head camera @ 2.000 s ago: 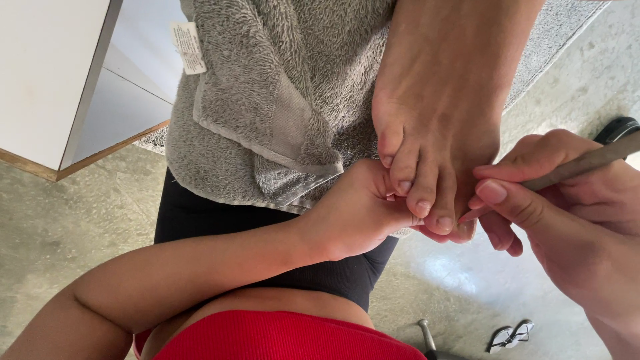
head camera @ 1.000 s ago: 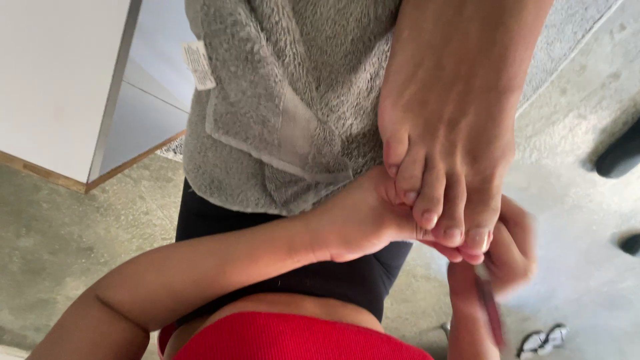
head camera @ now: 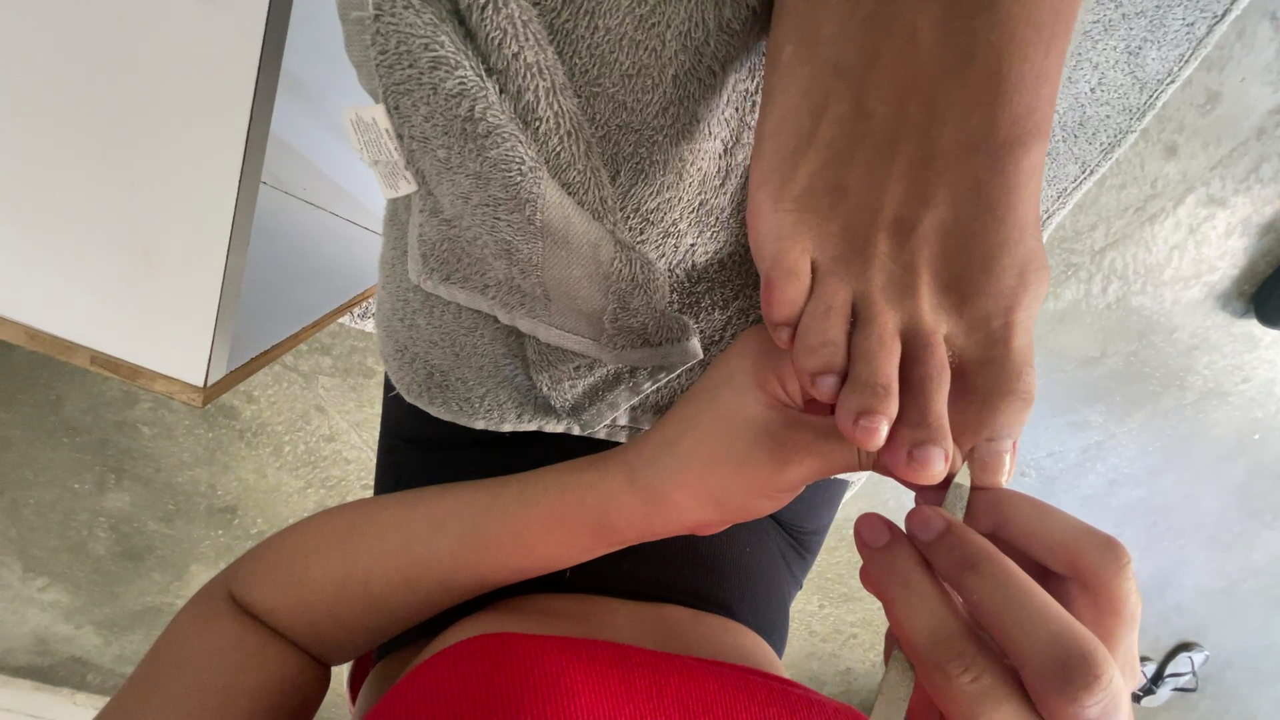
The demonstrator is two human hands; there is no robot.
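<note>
Another person's bare foot (head camera: 900, 210) reaches down from the top over a grey towel (head camera: 600, 130) on my lap. My left hand (head camera: 740, 440) grips the toes from below, its fingers mostly hidden under them. In my right hand (head camera: 1010, 600) is a nail file (head camera: 958, 492); its tip touches the gap between the big toe (head camera: 992, 440) and the second toe (head camera: 925, 420), by the big toenail's inner edge. The file's other end shows below my fingers, near the bottom edge.
A white cabinet with wooden edging (head camera: 120, 180) stands at the upper left. A speckled grey mat or cloth (head camera: 1130, 90) lies at the upper right. On the concrete floor, a pair of flip-flops (head camera: 1175, 672) is at the lower right, and a dark object (head camera: 1268, 298) is at the right edge.
My right hand has moved from the right side of the foot to below the toes, with the file now pointing up. My left hand still grips the toes.
</note>
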